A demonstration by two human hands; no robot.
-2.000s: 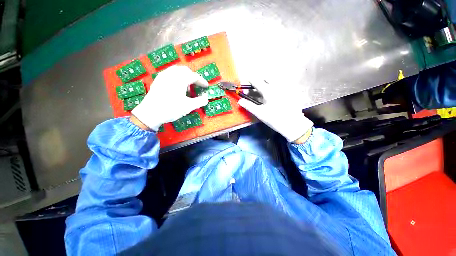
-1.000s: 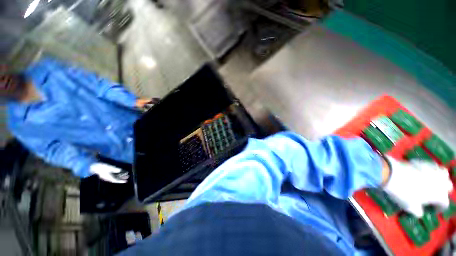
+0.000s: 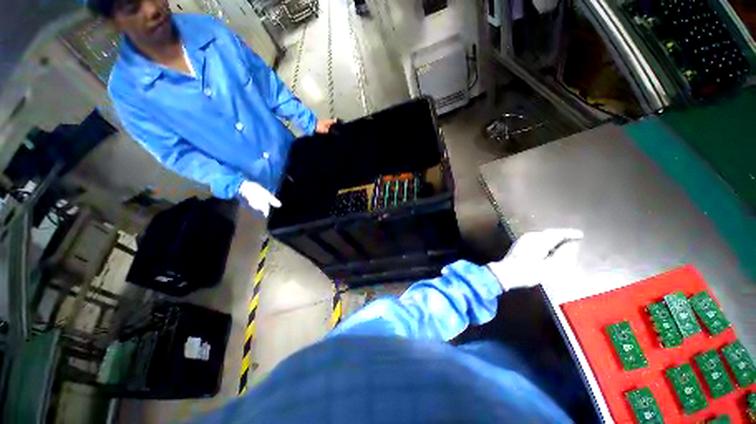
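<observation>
Green circuit boards [image 3: 627,345] lie in rows on the red-orange foam tray [image 3: 593,319] at the lower right, partly cut off by the picture's edge. One paler board [image 3: 682,314] sits close among the upper ones, touching or overlapping a neighbour. My left hand [image 3: 540,256], in a white glove, is over the bench's near edge, just beyond the tray's corner. It holds nothing that I can see, and its fingers are slightly apart. My right hand is out of the picture, and the side cutters are not in view.
A person in a blue smock [image 3: 220,108] stands at the left, hands at a large black tote [image 3: 377,240] with boards inside. More black boxes [image 3: 186,248] stand on the floor by yellow-black tape [image 3: 255,310]. The metal bench [image 3: 613,199] borders a green belt [image 3: 705,190].
The view has swung left, away from my lap. My left hand has left the boards and moved off the tray onto the bench edge. My right hand and the cutters have gone out of view.
</observation>
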